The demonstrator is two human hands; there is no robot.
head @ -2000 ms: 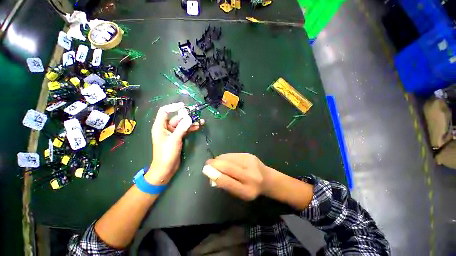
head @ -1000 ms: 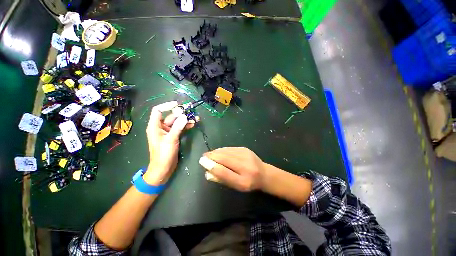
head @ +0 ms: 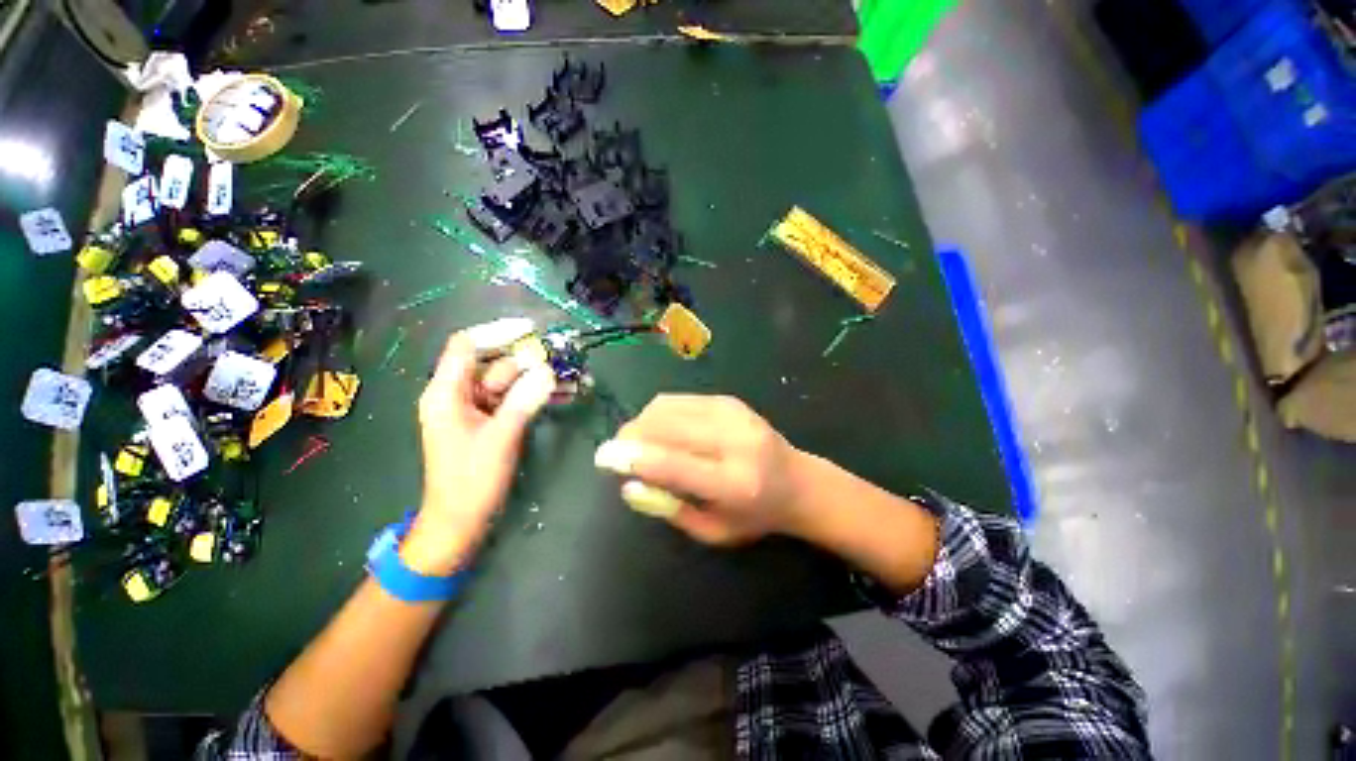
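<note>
My left hand (head: 479, 416) holds a small wired circuit board (head: 562, 361) between thumb and fingertips, white coverings on the fingertips. A dark lead runs from the board to an orange pad (head: 684, 330) lying to its right. My right hand (head: 711, 464), also with white-covered fingertips, is closed on a thin dark lead wire (head: 613, 412) that runs towards the board. The wire's end is hidden in the fingers. A loose pile of black plastic brackets (head: 595, 201) lies beyond my hands.
A heap of wired modules (head: 208, 357) with white pads and yellow pieces lies at left. A cream tape roll (head: 250, 119) is behind it. Green scraps (head: 513, 265) are scattered near the brackets. An orange-yellow strip (head: 836, 259) lies at right. Blue crates (head: 1242, 119) stand across the aisle.
The view has shifted, so the bench items appear further left. My right hand has come closer to my left hand. The orange pad has moved away from the bracket pile's edge, towards my hands.
</note>
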